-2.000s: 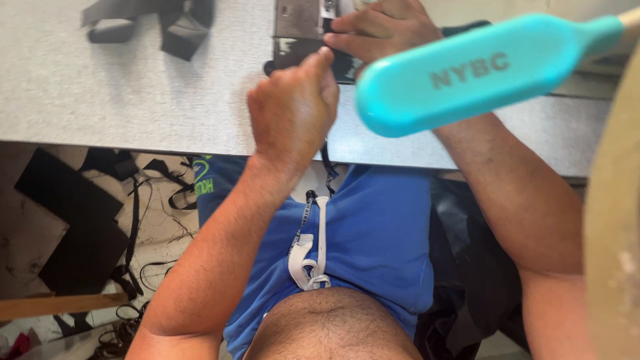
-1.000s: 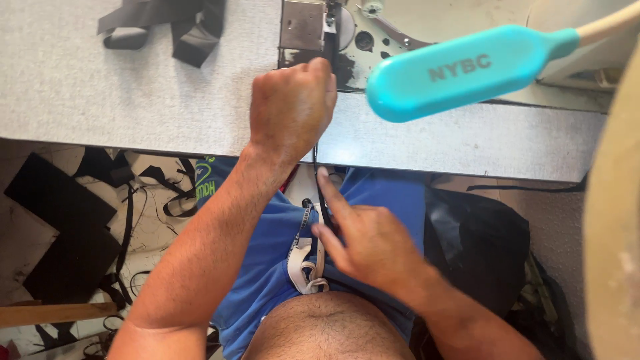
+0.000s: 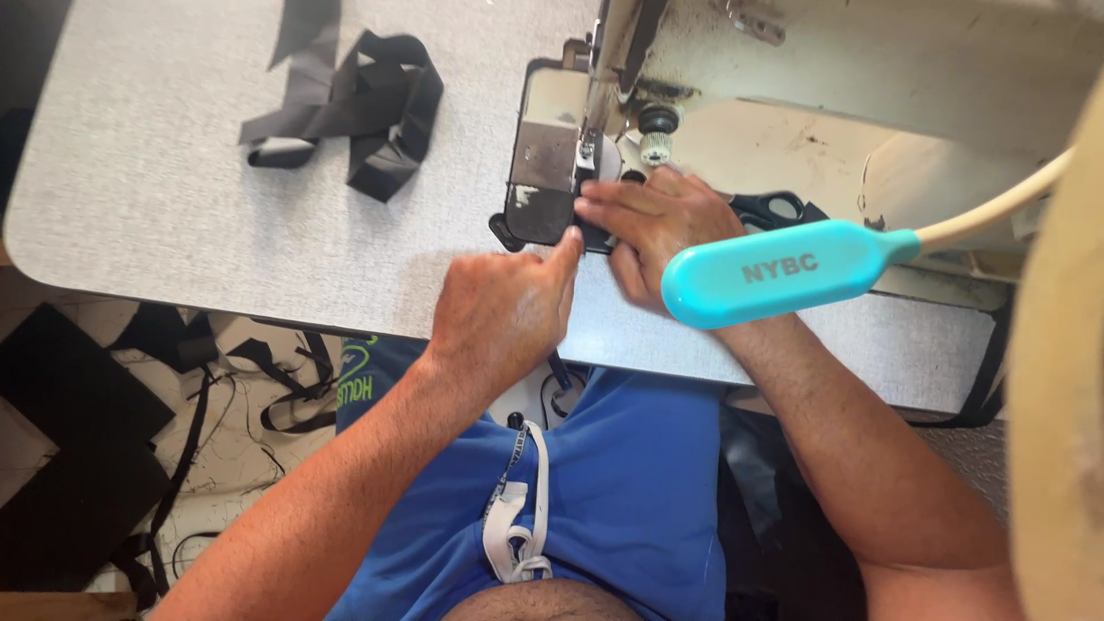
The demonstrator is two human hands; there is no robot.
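Note:
A black fabric strip [image 3: 586,177] lies under the presser foot [image 3: 586,148] of a sewing machine [image 3: 811,60]. Just in front of the foot, the fingertips of my right hand [image 3: 664,228] press on the strip, fingers stretched out. My left hand [image 3: 509,302] is at the table's front edge, its index finger pointing at the strip and its thumb side against it; the strip passes down beneath this hand and hangs over the edge. How firmly the left fingers pinch it is hidden.
A folded black ribbon [image 3: 379,112] lies on the grey table [image 3: 155,190] at left. Black-handled scissors [image 3: 772,209] rest behind my right hand. A turquoise lamp [image 3: 789,272] on a bendable arm hangs over the right forearm. Black fabric pieces [image 3: 78,379] litter the floor.
My right hand was below the table edge at the strip one second ago and is now up beside the presser foot. My left hand stays near the table edge.

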